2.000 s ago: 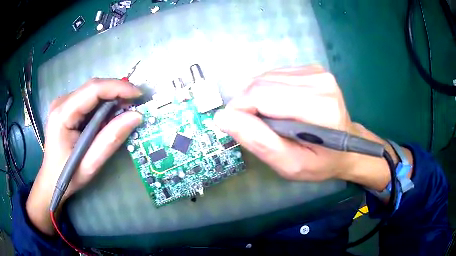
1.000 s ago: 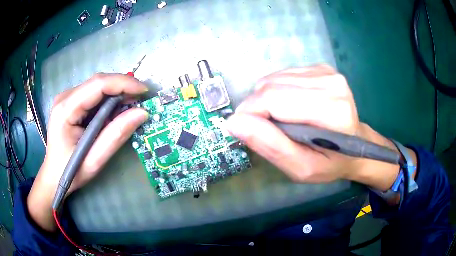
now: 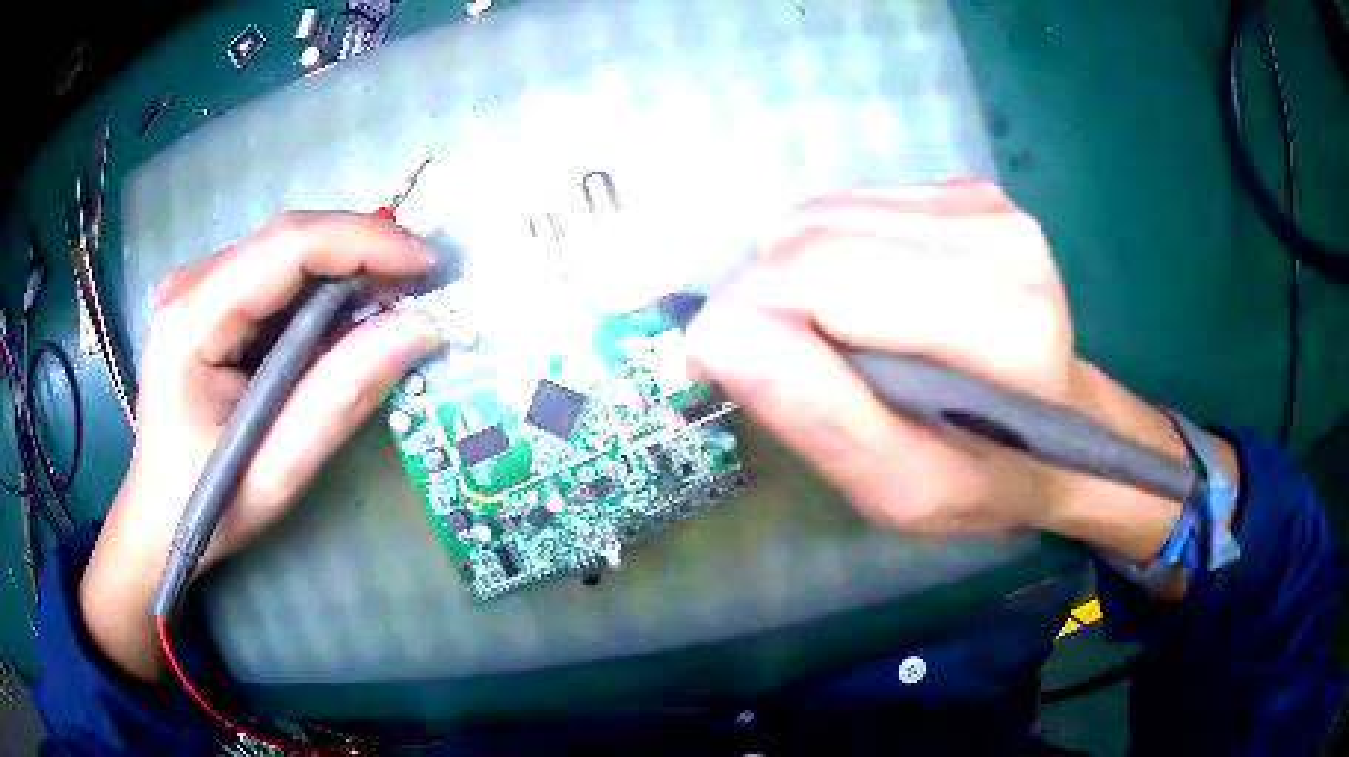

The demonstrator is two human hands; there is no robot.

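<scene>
The green circuit board (image 3: 592, 503) lies component side up, with its upper part washed out by glare. The main chip (image 3: 556, 408) sits at an angle mid-board. My left hand (image 3: 274, 370) holds the grey red-lead probe (image 3: 244, 444) and is at the board's upper left corner; a red collar and thin tip stick out above its fingers. My right hand (image 3: 903, 355) holds the grey black-lead probe (image 3: 1021, 422) at the board's right edge. The right probe's tip is hidden, so contact cannot be told.
A pale ribbed pad (image 3: 829, 592) lies under the board on a green mat (image 3: 1124, 222). Loose components (image 3: 355, 27) are at the far left edge. Thin metal tweezers (image 3: 96, 296) lie at left. A black cable (image 3: 1250, 178) curves at right.
Glare has returned over the board's connectors, which showed clearly a second ago. Compared with two seconds ago, the board and my right hand sit slightly further right. Both probes stay held.
</scene>
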